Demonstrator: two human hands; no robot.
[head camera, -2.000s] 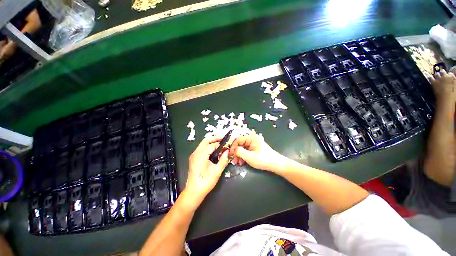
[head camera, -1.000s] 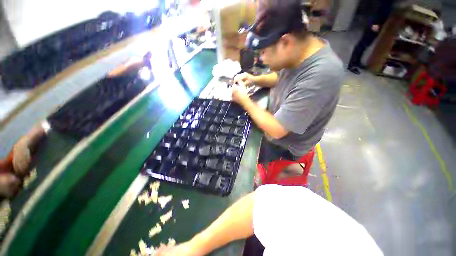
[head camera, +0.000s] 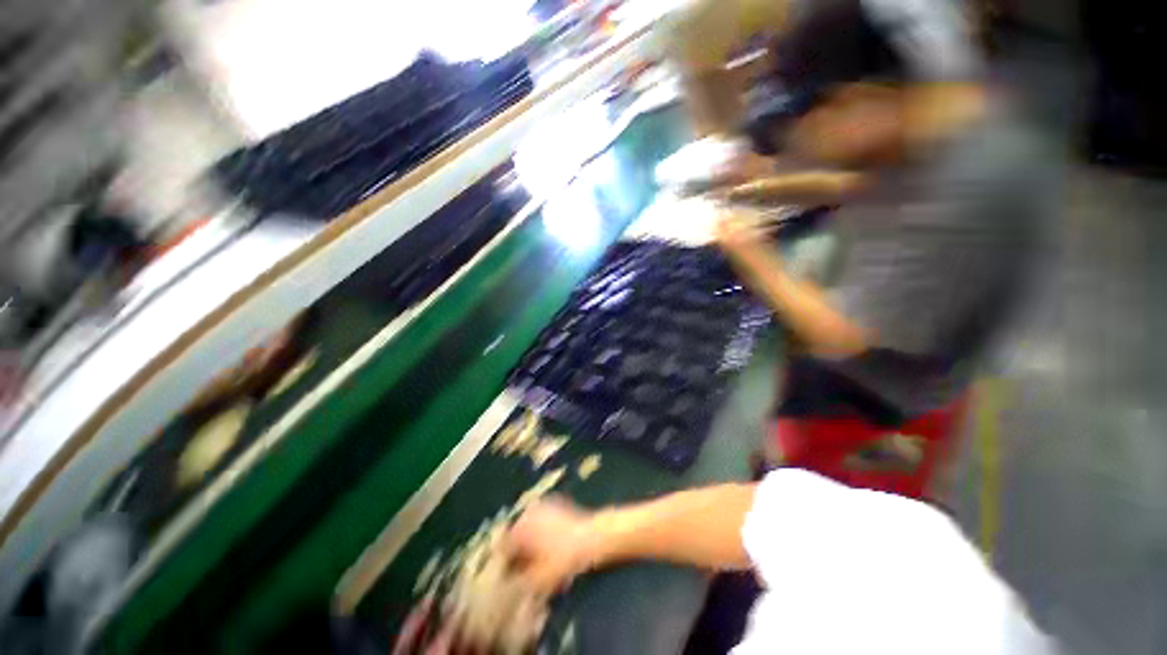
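Observation:
The frame is strongly blurred. My right hand (head camera: 544, 544) is over the pile of small pale pieces (head camera: 484, 591) at the bottom centre; its fingers are too smeared to tell what they hold. A reddish, skin-like patch at the bottom edge, left of the pile, seems to be part of my left hand (head camera: 429, 633), mostly cut off. No black housing can be made out in either hand. A few more pale pieces (head camera: 531, 439) lie beyond the pile, near the tray.
A black pocketed tray (head camera: 646, 339) lies on the worktop beyond the pieces. A neighbouring worker in grey (head camera: 960, 243) sits at the right on a red stool (head camera: 870, 454). The green conveyor belt (head camera: 384, 435) runs diagonally at left, with dark trays (head camera: 384, 128) across it.
The view has swung right and up from the worktop, then slightly back left. The left tray has left the picture. My right hand and the pile show more fully than one second ago.

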